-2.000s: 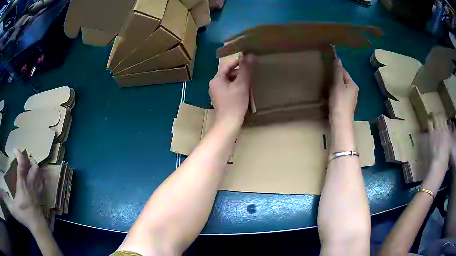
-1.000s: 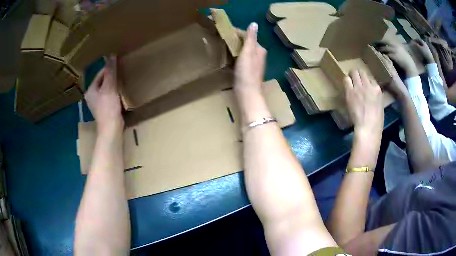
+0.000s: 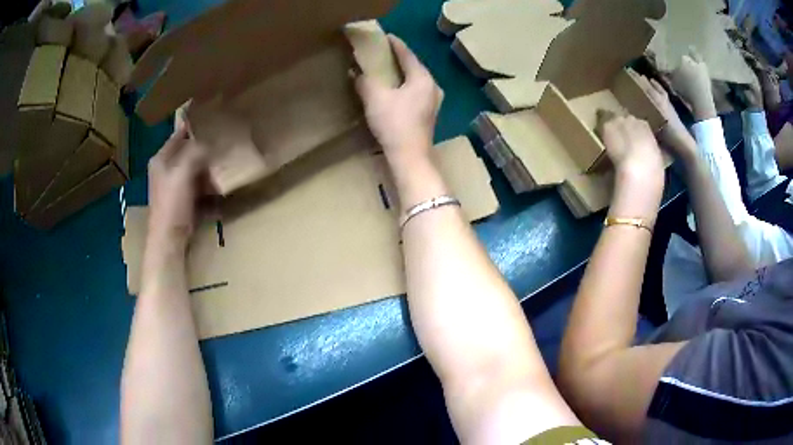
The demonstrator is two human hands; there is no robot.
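A folded box [image 3: 304, 96] with raised side walls is held tilted above the table, its lid panel [image 3: 252, 43] standing up at the far side. My left hand [image 3: 178, 178] grips its left side near the lower left corner; some fingers are blurred. My right hand [image 3: 402, 100] grips its right side wall, thumb and fingers around the upright flap. Below lies a flat box blank [image 3: 296, 252] with dark slits and side tabs. Its far part is hidden by the held box.
A pile of finished boxes [image 3: 69, 139] leans in a fan at the upper left. To the right, another worker's hand [image 3: 630, 143] is in an open box [image 3: 574, 117] over a stack of blanks [image 3: 522, 156]. More workers' arms show farther right. The dark green table's edge [image 3: 322, 384] runs below.
The view has swung right since the first frame, bringing the neighbouring worker in. In the last second, the held box has tilted and its left wall has moved inward.
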